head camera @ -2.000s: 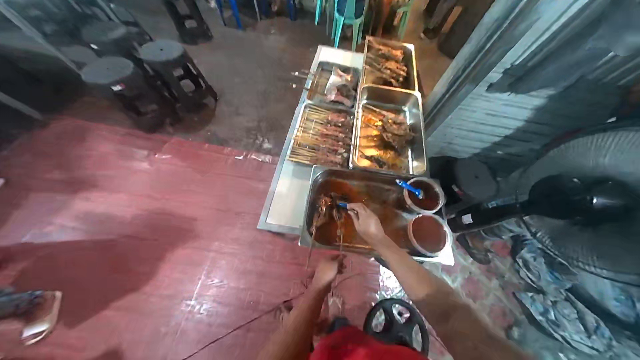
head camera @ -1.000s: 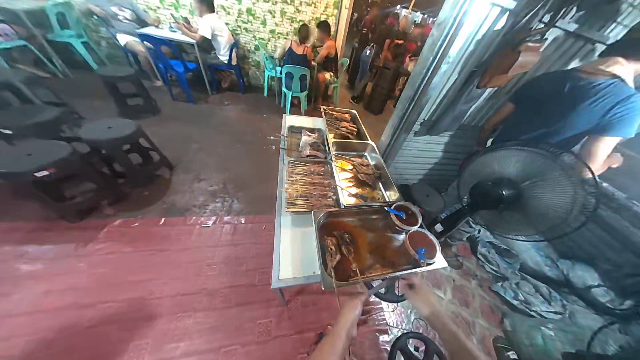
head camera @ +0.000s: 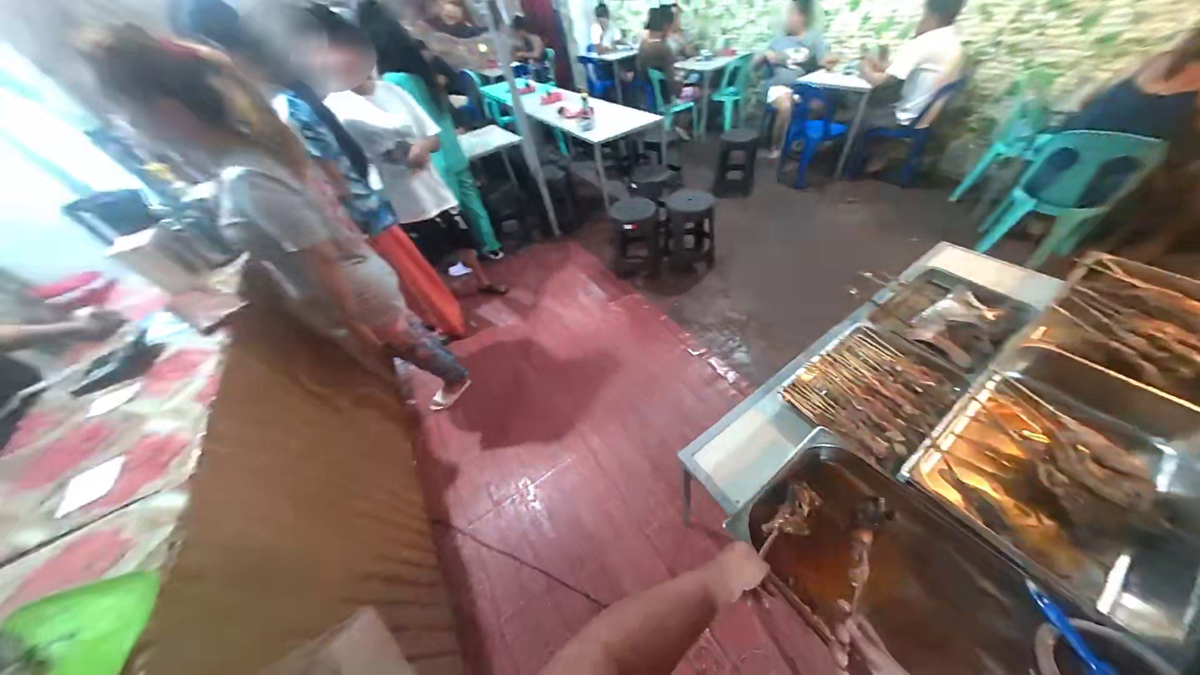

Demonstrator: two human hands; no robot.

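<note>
My left hand [head camera: 741, 570] is at the near left corner of a metal tray [head camera: 975, 553] of reddish-brown sauce, closed on the stick of a skewer of meat [head camera: 793, 511]. My right hand [head camera: 864, 647], at the tray's near edge, is partly cut off by the frame; its fingers are on a second meat skewer [head camera: 860, 558] that stands over the sauce. A blue-handled utensil [head camera: 1069, 623] rests in a round container [head camera: 1097, 656] at the tray's right. Behind lie a tray of stacked skewers [head camera: 867, 389] and a tray of larger grilled meat [head camera: 1078, 459].
A brown counter [head camera: 300, 506] runs along the left, with several people standing beyond it. Black stools [head camera: 691, 225], tables [head camera: 600, 117] and plastic chairs [head camera: 1078, 178] with seated people are at the back. A green plastic item [head camera: 84, 623] lies at the lower left.
The view has swung far to the left, bringing in the counter and the standing people. Two seconds ago my right hand reached over the sauce with a blue-handled utensil; now it is on a skewer.
</note>
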